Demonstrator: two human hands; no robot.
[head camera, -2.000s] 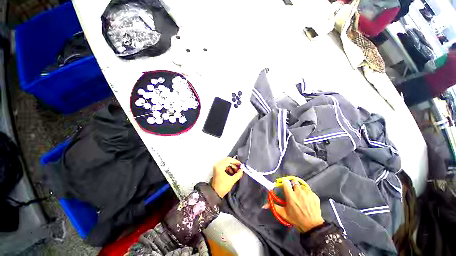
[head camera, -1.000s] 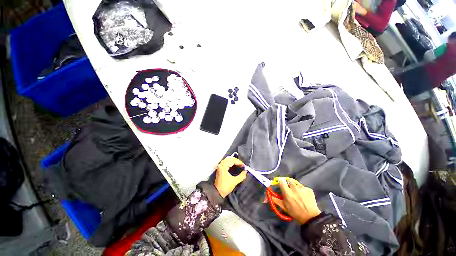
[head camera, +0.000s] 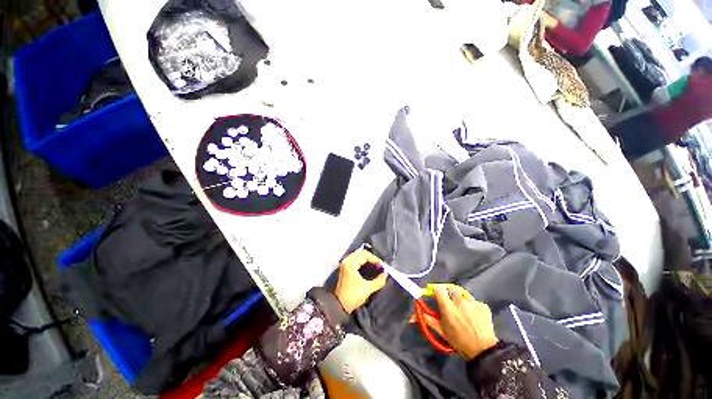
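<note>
A grey garment (head camera: 500, 257) with paired white stripes lies heaped on the white table's near edge. My left hand (head camera: 359, 280) pinches a small part of the garment's edge, with a dark spot between the fingers. My right hand (head camera: 464, 318) holds scissors (head camera: 431, 321) with orange-red and yellow handles. The blades point left and their tips are at my left fingertips. Whether thread lies between the blades is too small to tell.
A red-edged round tray (head camera: 209, 140) holds pale discs. A phone (head camera: 333, 184) and dark buttons (head camera: 361, 155) lie beside it. A black bag (head camera: 248, 47) is beyond. Blue bins (head camera: 78, 148) and dark garments (head camera: 168, 257) are left. A person (head camera: 574, 31) is at upper right.
The view has shifted slightly. The scissors' handles look closer together than two seconds ago. My left hand still pinches the edge of the garment.
</note>
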